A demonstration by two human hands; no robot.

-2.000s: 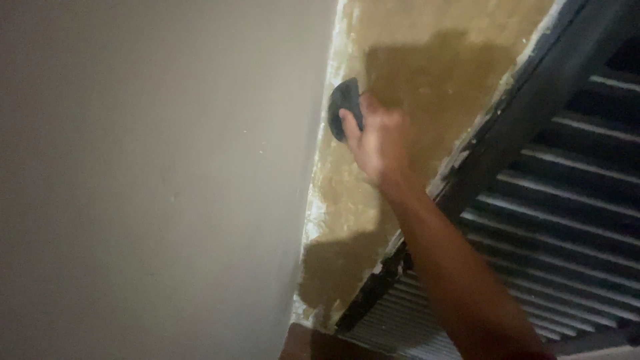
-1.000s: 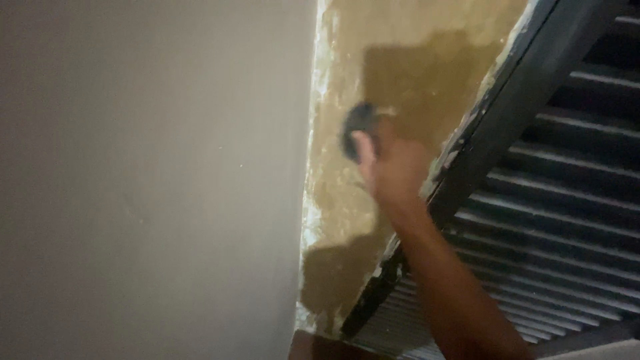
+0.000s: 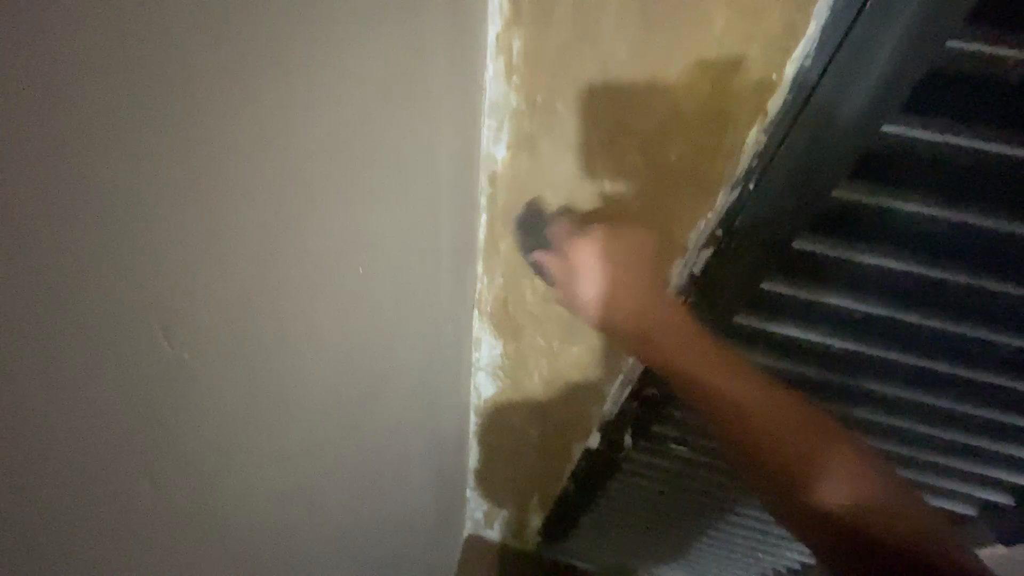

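Observation:
In the head view my right hand [image 3: 612, 272] reaches in from the lower right, blurred, with its fingers and thumb closed on a dark rounded pad or scraper [image 3: 534, 232]. The pad's exact kind cannot be told. It is at the face of a tan, patchy wall strip [image 3: 552, 336], close to the strip's rough whitish left edge. Part of the pad is hidden behind my fingers. Dark shadows fall on the strip above and below my hand. My left hand is not in view.
A smooth grey wall [image 3: 240, 280] fills the left side. On the right a dark louvred shutter [image 3: 904, 280] slants along the strip, with chipped whitish material along its frame. A brown surface [image 3: 496, 558] shows at the bottom edge.
My right hand, still holding the dark pad, has moved down the tan strip from its higher place two seconds ago. The view has shifted a little.

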